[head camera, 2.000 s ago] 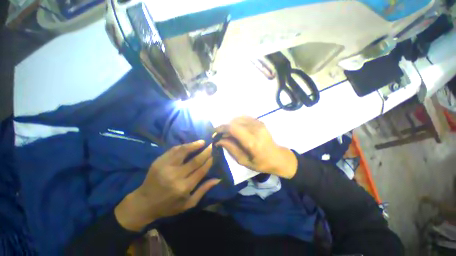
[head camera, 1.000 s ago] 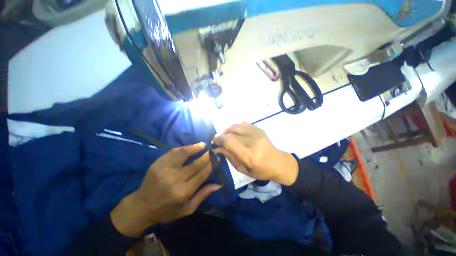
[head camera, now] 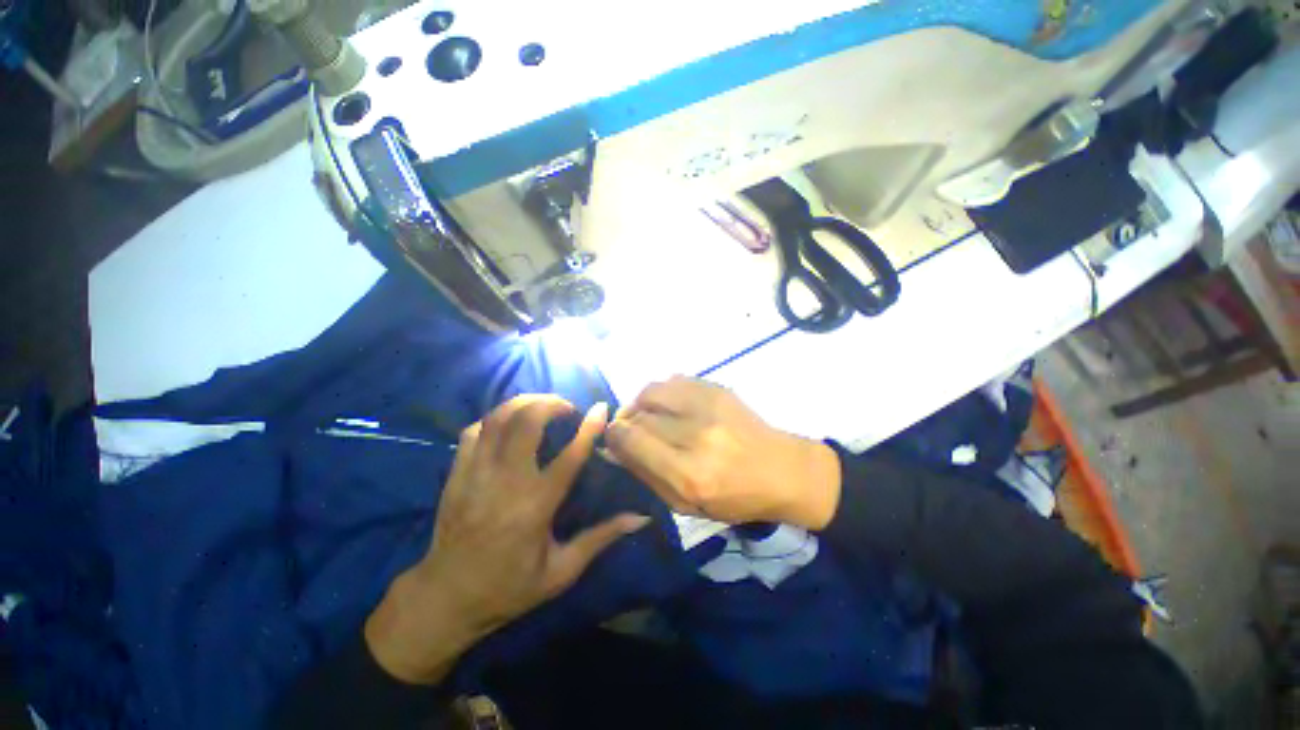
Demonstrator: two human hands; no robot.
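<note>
A large navy garment piece lies left of the needle and hangs over my lap, with a wide white strip at its left and a short white line within it. My left hand lies on the cloth, its fingertips at the navy edge just in front of the needle area. My right hand pinches the same edge beside the left fingertips. The lamp glow washes out the presser foot and needle.
The white sewing machine with a blue stripe spans the top. Black-handled shears and small reddish snips lie under its arm. A black flat pad lies at right. An orange crate stands below right.
The view has shifted, showing more of the machine's top. My left hand's fingers are more bent and its index fingertip points up near the right fingertips. The cloth lies much as before.
</note>
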